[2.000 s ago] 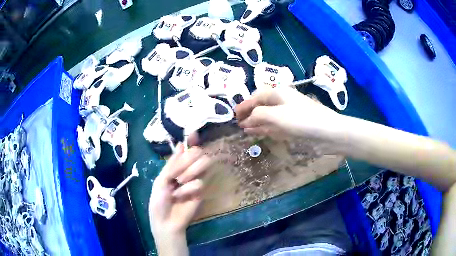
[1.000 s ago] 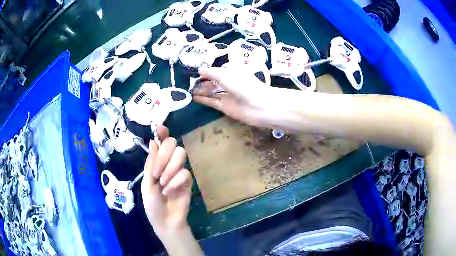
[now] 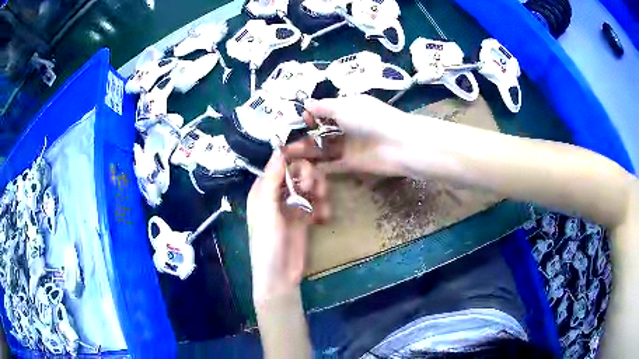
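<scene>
A white housing unit with a black tyre under it (image 3: 263,116) is above the bench. My left hand (image 3: 280,224) is shut on its thin white rod, whose forked tip hangs over my fingers. My right hand (image 3: 364,133) is at the unit's loop end, its fingers bent around a small silvery-white piece (image 3: 324,132); what this piece is, and whether the fingers touch the loop, is unclear. The stained cardboard pad (image 3: 350,242) lies below, partly hidden by my hands and right forearm.
Several tyred units (image 3: 438,59) stand along the back. Loose white housings (image 3: 157,147) are piled left, one lying apart (image 3: 173,254). A blue crate (image 3: 126,210) of white pieces is at left, another pile (image 3: 571,280) low right. A blue wheel crate (image 3: 553,87) is at right.
My left hand moved left with the tyred unit, then back right. My right hand reached to the bench and is now beside the unit. Another tyred unit now lies by the left pile.
</scene>
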